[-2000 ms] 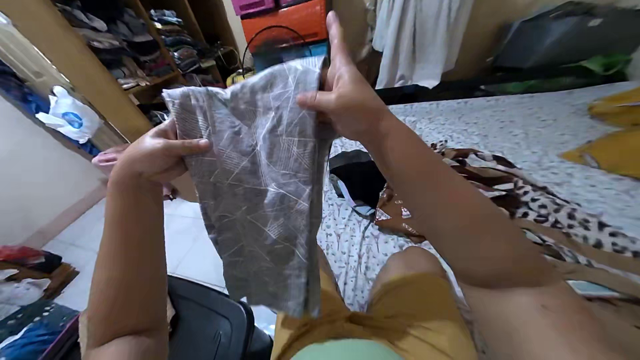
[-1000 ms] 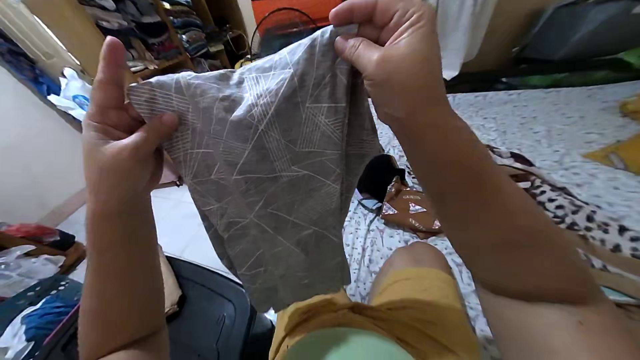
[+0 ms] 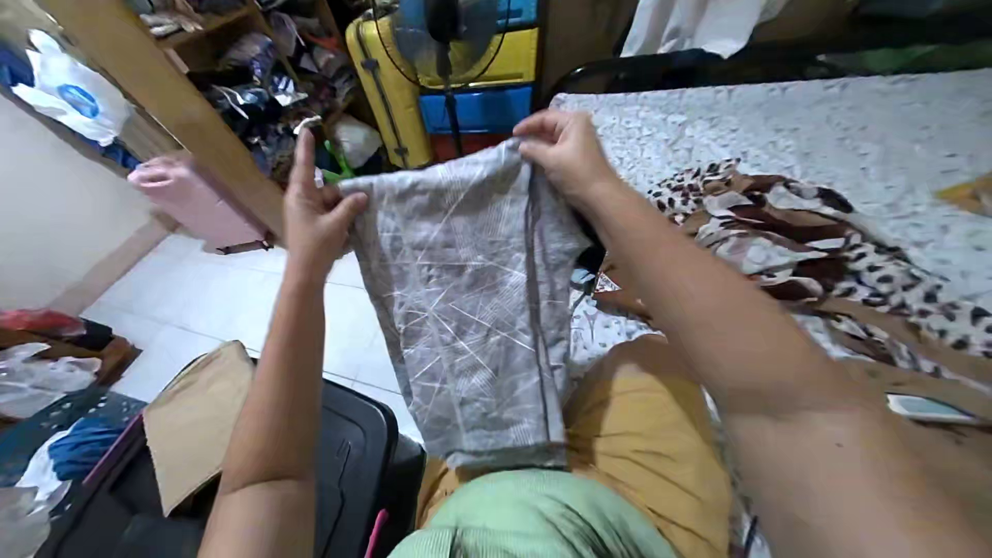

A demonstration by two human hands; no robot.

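A grey cloth garment [image 3: 465,302] with thin white crossing lines hangs folded between my two hands, its lower edge above my lap. My left hand [image 3: 318,205] pinches its upper left corner between thumb and fingers, with the index finger pointing up. At the upper right corner, the thumb and fingertips of my right hand [image 3: 566,151] close on the cloth. Behind my right forearm, a leopard-print cloth [image 3: 783,240] lies crumpled on the bed. A brown printed cloth [image 3: 616,291] shows partly beside the hanging garment.
The bed's patterned sheet [image 3: 775,124] spreads to the right. Below left stands a black plastic bin [image 3: 364,434] with a tan piece [image 3: 198,418] over it. An electric fan [image 3: 446,39], a yellow suitcase [image 3: 387,93] and crowded shelves [image 3: 256,77] stand ahead. A plastic bag [image 3: 74,89] hangs at left.
The garment was held up closer and wider a second ago; both hands are now lower, and it hangs narrower. The view has shifted, showing the fan and suitcase.
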